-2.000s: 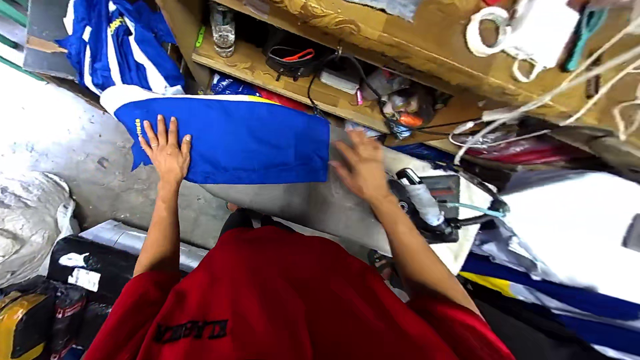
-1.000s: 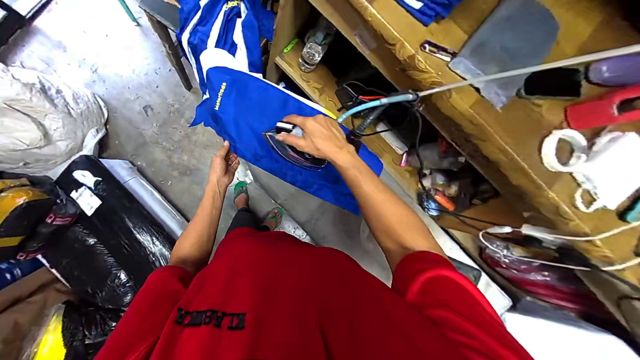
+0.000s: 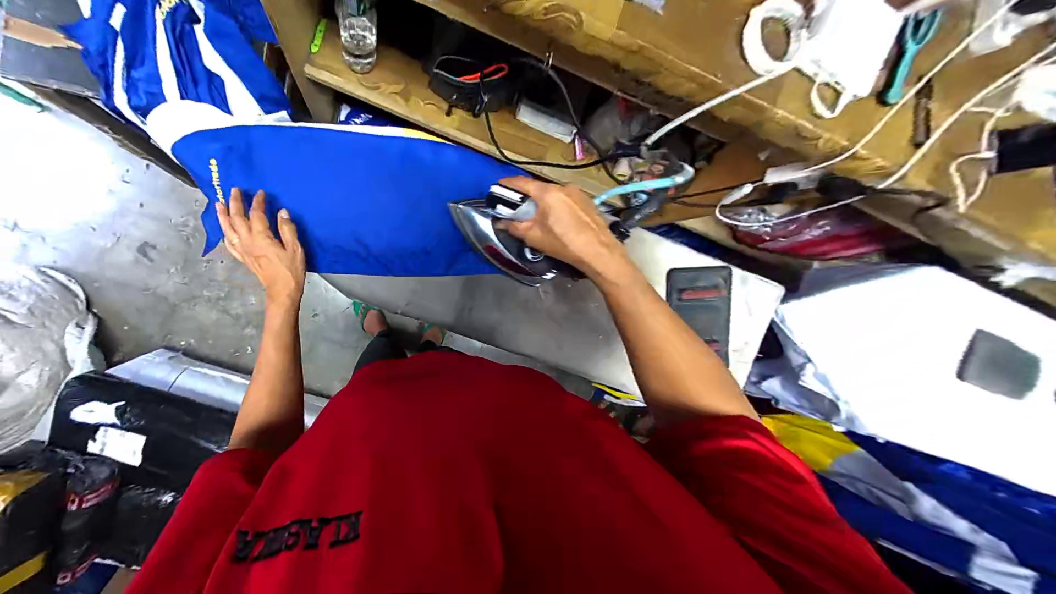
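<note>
Blue fabric (image 3: 371, 194) with small yellow lettering lies spread over the grey ironing board (image 3: 487, 318). My left hand (image 3: 268, 247) rests flat on the left part of the fabric, fingers apart, holding nothing. In my right hand (image 3: 561, 223) is the handle of a steam iron (image 3: 495, 239), whose metal soleplate is at the fabric's right end, its tip toward the left. A light blue hose (image 3: 643, 186) runs from the iron's rear toward the shelf. More blue and white garments (image 3: 177, 58) hang or lie beyond the board's left end.
A wooden shelf unit (image 3: 660, 49) borders the far side, with a glass jar (image 3: 357, 37), cables and a black pouch (image 3: 472, 82) inside. White cords (image 3: 866, 157) cross at right. Plastic-wrapped black packages (image 3: 148, 429) stand at lower left. A dark rest pad (image 3: 699, 309) lies right of the iron.
One second ago the iron was in my right hand over the middle of the fabric; now it is at the right end. My left hand has moved from the near edge onto the fabric.
</note>
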